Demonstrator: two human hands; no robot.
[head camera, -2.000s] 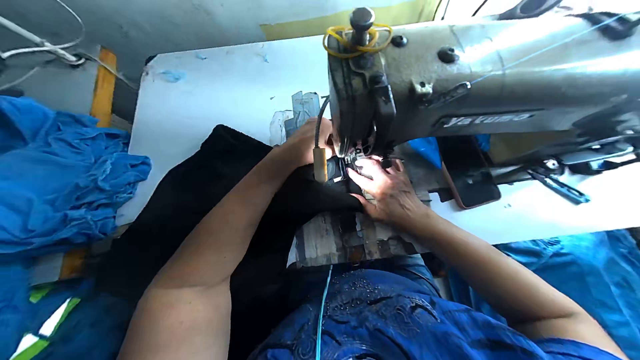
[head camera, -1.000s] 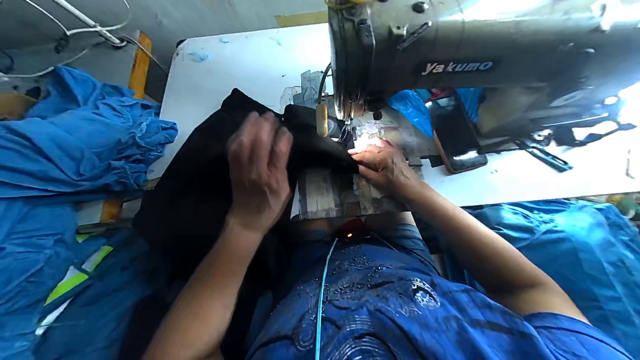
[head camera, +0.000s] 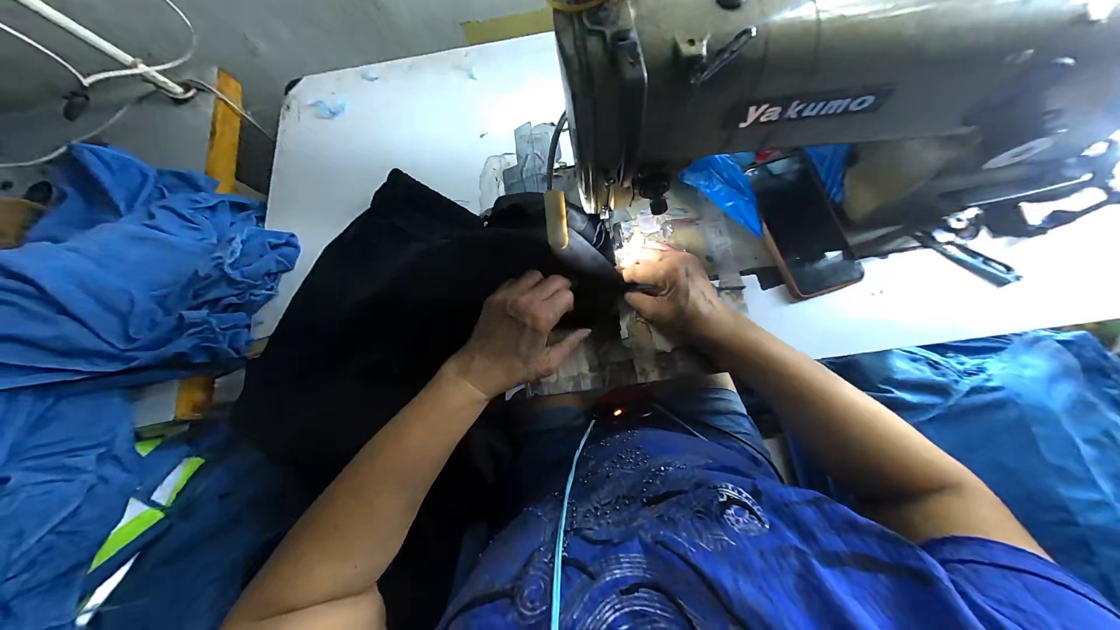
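Observation:
A Yakumo sewing machine (head camera: 787, 96) stands over the white table, its needle area lit by a small lamp. Black fabric (head camera: 376, 297) lies left of the needle and hangs off the table's front edge. My left hand (head camera: 525, 328) rests on this fabric with bent fingers, the thumb apart; whether it grips a fold I cannot tell. Just in front of the presser foot (head camera: 605, 206), my right hand (head camera: 674, 289) pinches the fabric's right edge between thumb and fingers.
A smartphone (head camera: 809, 227) and a blue plastic bag (head camera: 726, 188) lie under the machine arm. Blue garments (head camera: 131, 271) are heaped at the left, and more blue fabric (head camera: 980, 411) is at the right. Metal tweezers or snips (head camera: 971, 258) lie on the table (head camera: 394, 105).
My left hand has gone from the needle area, up over the black fabric, and down onto it nearer the table's front edge. My right hand has stayed beside the needle.

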